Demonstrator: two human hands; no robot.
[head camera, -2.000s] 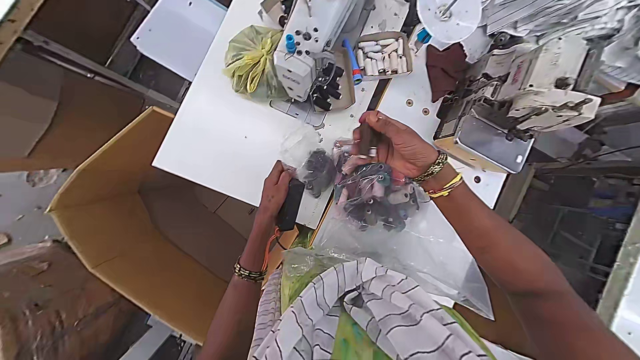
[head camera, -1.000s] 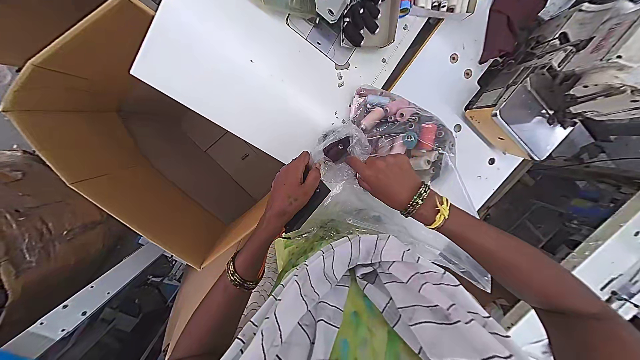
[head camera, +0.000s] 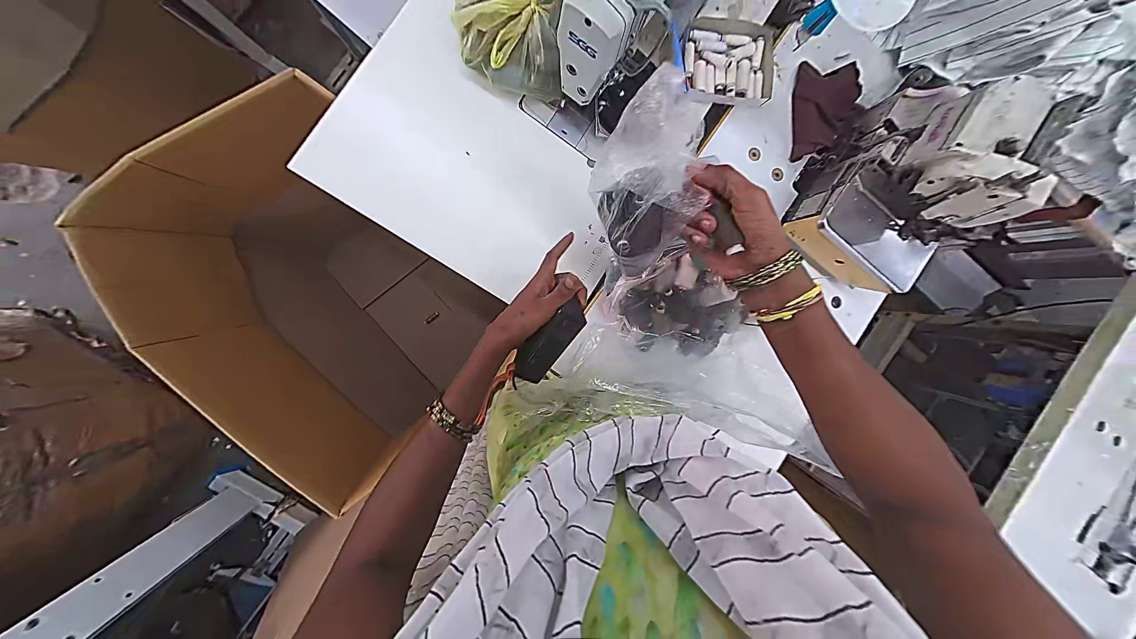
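My right hand (head camera: 732, 222) grips a dark thread spool and the gathered plastic of a small clear bag (head camera: 635, 222) with dark contents, raised over the white table. Below it lies a larger clear plastic bag (head camera: 710, 364) with many thread spools (head camera: 679, 311), mostly dark and some pink. My left hand (head camera: 541, 306) is at the table edge, holding a black rectangular object (head camera: 550, 342) between thumb and palm, its index finger stretched out. What the black object is, I cannot tell.
A large open cardboard box (head camera: 222, 293) stands left of the white table (head camera: 426, 133). Behind are a sewing machine (head camera: 590, 44), a yellowish tied bag (head camera: 506, 40) and a box of white spools (head camera: 728, 67). Another machine (head camera: 976, 133) and dark red cloth (head camera: 825, 106) are at right.
My right hand has risen from low beside my left hand, and the small clear bag now stands lifted above the spools. My left index finger is now extended. The view has shifted.
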